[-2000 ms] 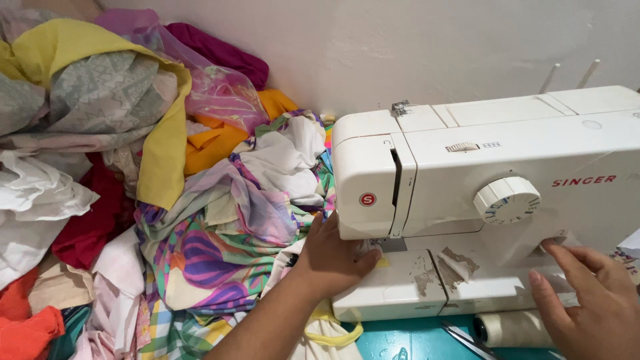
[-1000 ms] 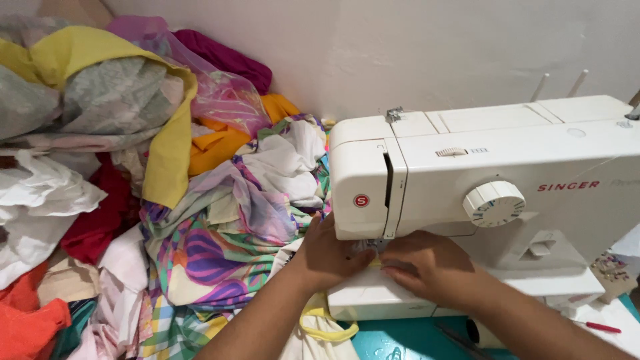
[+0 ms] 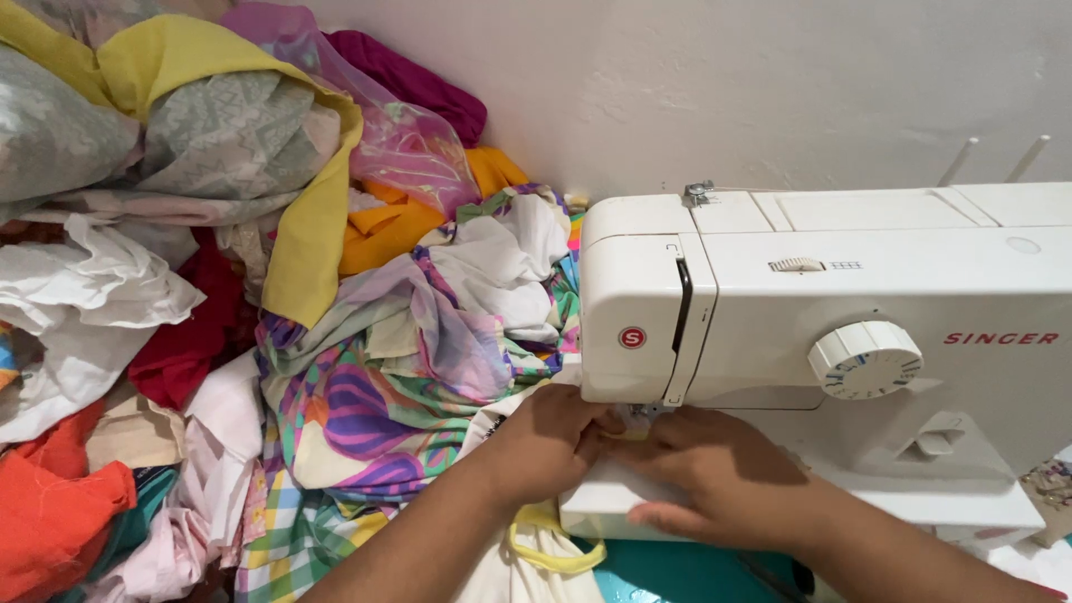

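Note:
Below the head of a white Singer sewing machine (image 3: pixel 754 335), both my hands meet near the presser foot (image 3: pixel 641 410). My left hand (image 3: pixel 548 435) is at the left of the foot, fingers bent, on cream fabric with yellow binding (image 3: pixel 557 544) that hangs off the machine bed's left front. My right hand (image 3: pixel 712 469) lies over the bed from the right, its fingertips beside those of my left hand at a bit of yellow edging. Fingers hide most of the fabric at the foot, so the grip of my right hand cannot be made out.
A large heap of mixed cloth (image 3: pixel 385 419) fills the left side and touches the machine's left end. Behind stands a pale wall (image 3: pixel 754 92). Under the machine's front edge shows a teal surface (image 3: pixel 687 574), with a dark object partly hidden by my right arm.
Two seconds ago my right hand was at the lever on the machine's right; by one second ago it had come left to the presser foot, where it remains. My left hand has stayed near the foot.

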